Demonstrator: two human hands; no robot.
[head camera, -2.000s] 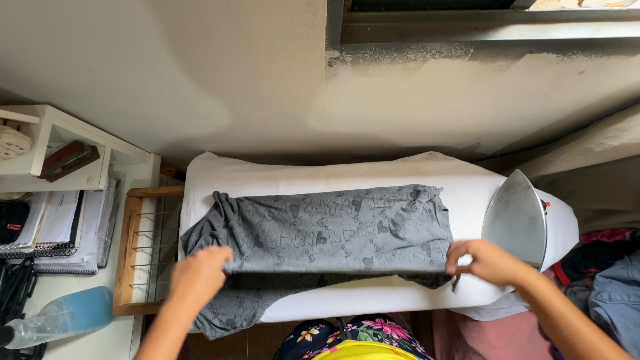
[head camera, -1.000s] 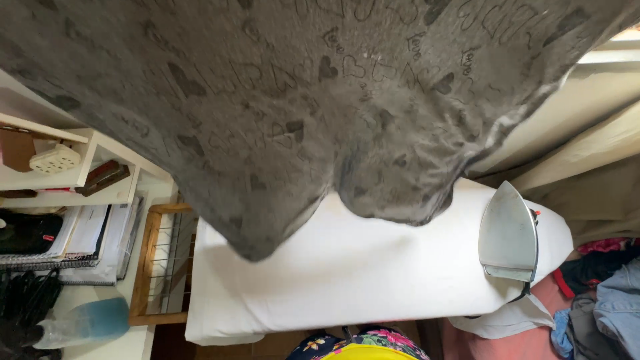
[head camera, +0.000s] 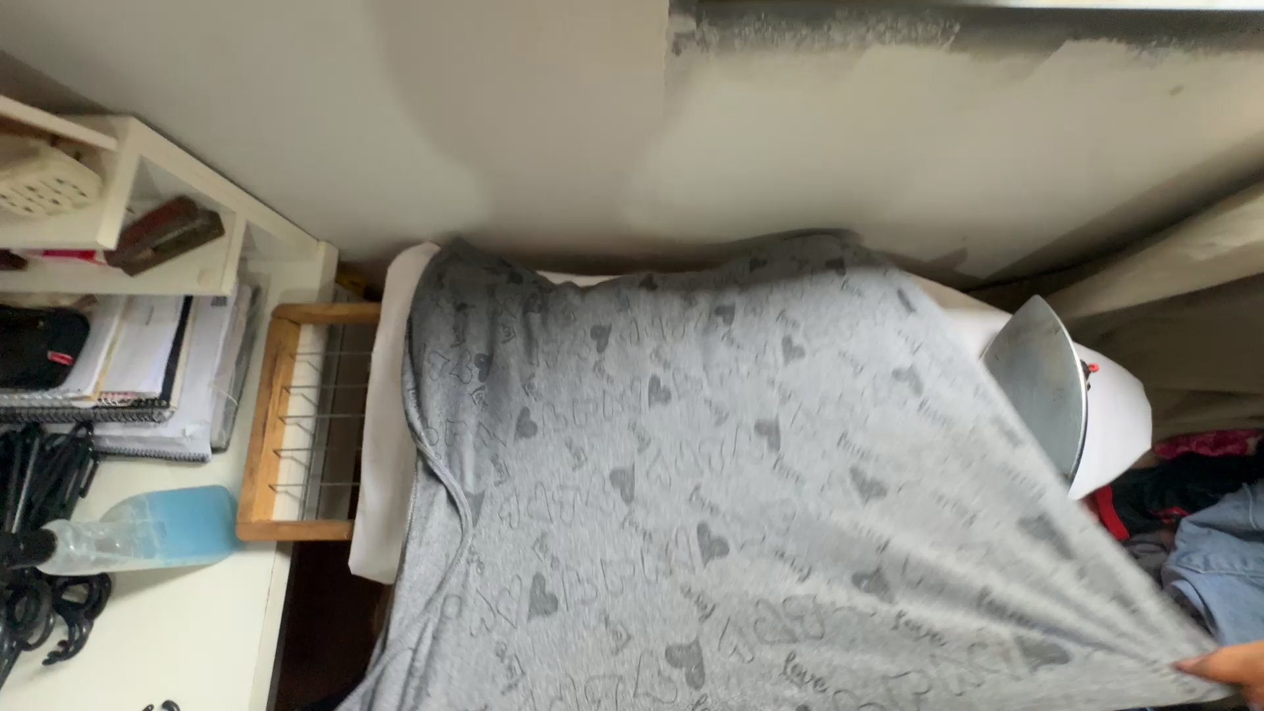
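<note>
A grey cloth garment printed with hearts and lettering (head camera: 681, 444) lies spread over the white-covered ironing board (head camera: 380, 494) and hangs past its near edge. At the bottom right corner my right hand (head camera: 1229, 667) pinches a corner of the cloth, which is stretched toward it. My left hand is out of view. A clothes iron (head camera: 1042, 385) stands upright on the narrow right end of the board, its metal soleplate facing left, close to the cloth's slanting edge.
To the left are a wooden-framed wire rack (head camera: 262, 425), a white desk (head camera: 178, 632) and a spray bottle with blue liquid (head camera: 178, 528). Notebooks (head camera: 148, 346) lie under a shelf. Piled clothes (head camera: 1220, 553) are at the right, below a curtain (head camera: 1165, 267).
The garment was folded narrow on the board two seconds ago, then was raised high before the view. Now it lies spread wide over the board. The iron stays at the right end.
</note>
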